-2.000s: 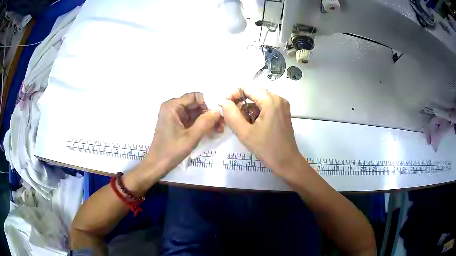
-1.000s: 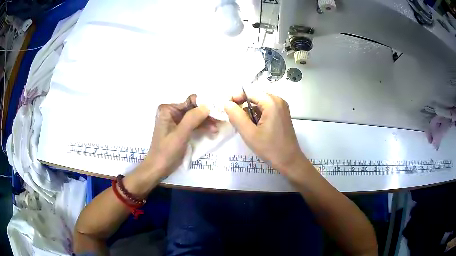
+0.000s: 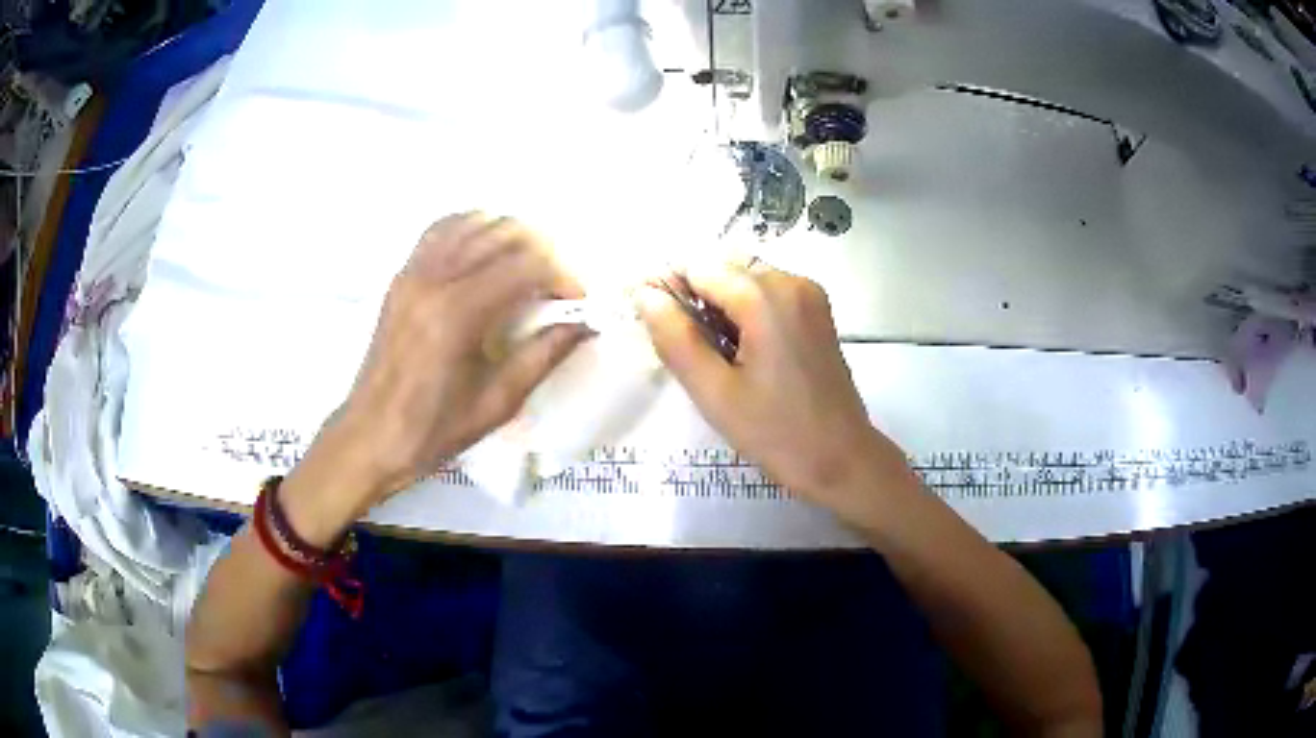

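Observation:
White fabric (image 3: 585, 411) hangs between my hands over the front of the white table, overexposed and hard to tell from it. My left hand (image 3: 469, 339) has its thumb and fingers closed on a fold of the fabric. My right hand (image 3: 758, 361) holds dark thread snips (image 3: 706, 320) in the palm, the tip pointing up and left. Its thumb and index fingertips are at the fabric's upper right edge. Glare hides whether they pinch it and whether any thread is there.
The sewing machine (image 3: 981, 216) stands at the upper right, with a shiny plate (image 3: 772, 188) and a tension knob (image 3: 833, 159). A lamp (image 3: 624, 65) glares behind my hands. White cloth (image 3: 87, 418) is piled at the far left. A pink scrap (image 3: 1263, 361) lies far right.
My left hand has moved left and turned over, back of the hand up, with more fabric drawn between the hands. My right hand stays about where it was. The camera view has shifted slightly.

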